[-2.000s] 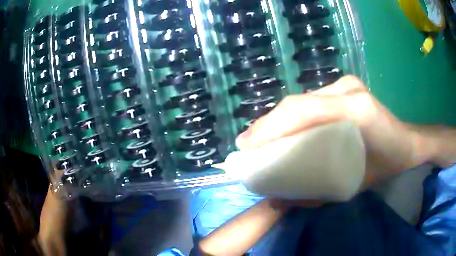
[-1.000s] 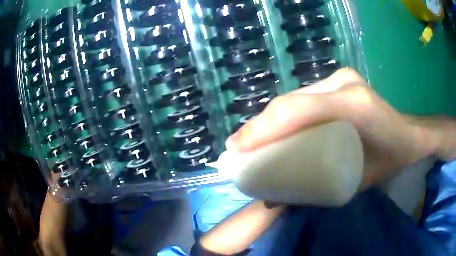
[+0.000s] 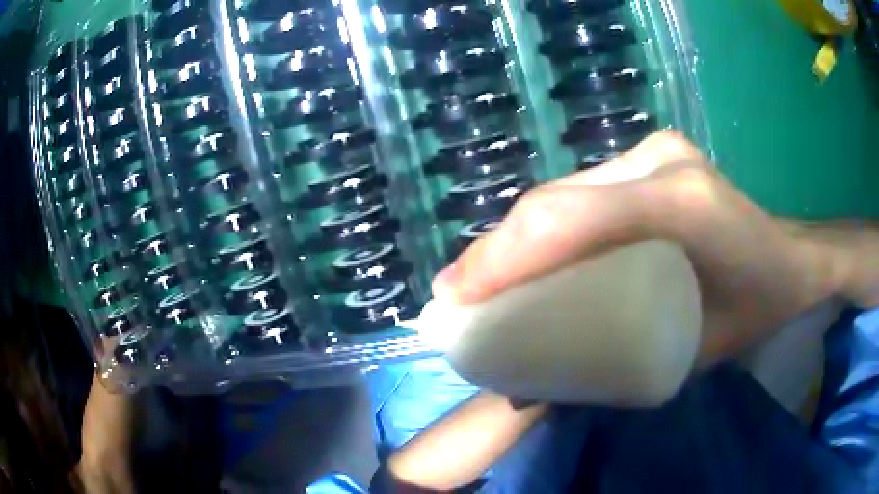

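My right hand (image 3: 617,207) comes in from the right and is closed around a soft whitish squeeze bottle (image 3: 588,328). The bottle lies tilted, its nozzle pointing left at the lower end of a column of black round parts (image 3: 371,294). Its fine tip blurs into glare, and no liquid can be made out. The parts sit in long columns in a clear ribbed tray (image 3: 405,145), many with bright T-shaped glints, some with pale rings. A bare forearm shows at the bottom centre; its hand is hidden behind the bottle, so my left hand cannot be seen.
A green mat (image 3: 785,135) lies under the tray. A yellow tape roll (image 3: 814,19) with a loose tail is at the top right. Another bare forearm (image 3: 104,429) reaches the tray's lower left corner. Blue cloth (image 3: 414,391) and dark clothing show below the tray.
The tray has shifted slightly left and up in view. The bottle has moved slightly left with my right hand, which still holds it. Its nozzle stays near the same column's lower end.
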